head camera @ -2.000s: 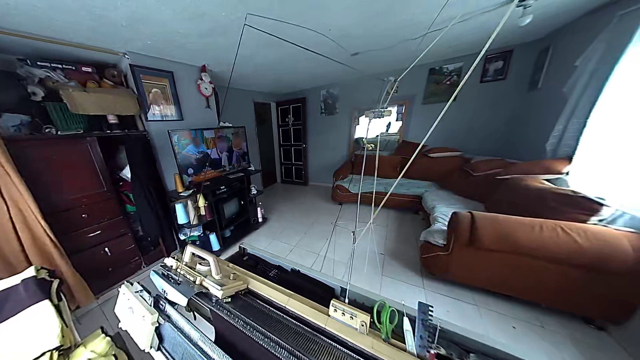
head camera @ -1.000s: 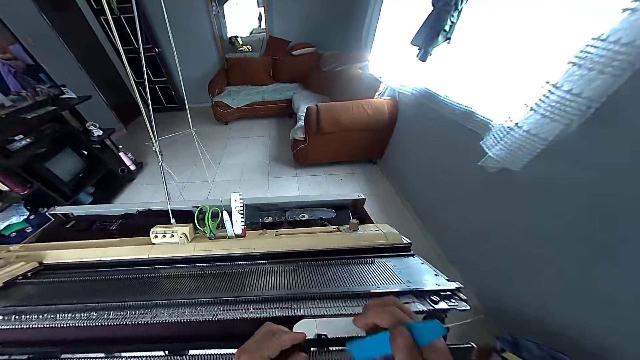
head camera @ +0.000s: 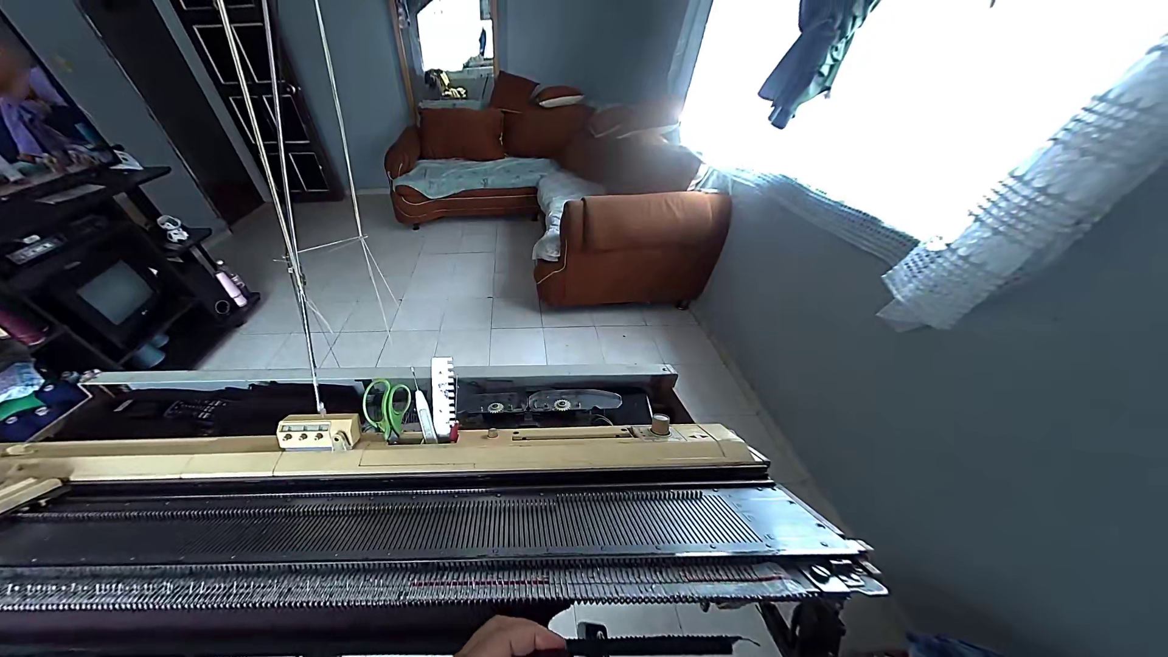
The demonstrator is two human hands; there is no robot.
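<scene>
A knitting machine's metal needle bed (head camera: 438, 529) spans the lower part of the view, with a row of needles along its front edge. Below that edge one hand (head camera: 511, 637) shows at the bottom, seemingly my left hand, its fingers at the end of a thin dark bar (head camera: 652, 646); most of it is cut off by the frame. My right hand is out of view. Green-handled scissors (head camera: 388, 409), a white-handled tool (head camera: 425, 417) and a white toothed strip (head camera: 443, 399) stand upright behind the cream rail (head camera: 511, 452). Beside them sits a small row counter (head camera: 318, 432).
The yarn mast (head camera: 306, 338) rises behind the machine, strands hanging from it. A long open case (head camera: 538, 401) lies behind the rail. Farther off are a brown sofa (head camera: 639, 246), a black TV stand (head camera: 119, 283) and a window with a white curtain (head camera: 1031, 192) on the right.
Both hands were low in front of the machine a second ago, one with a blue object; now only one hand shows and the blue object is gone from view. Earlier, the view swung toward the right.
</scene>
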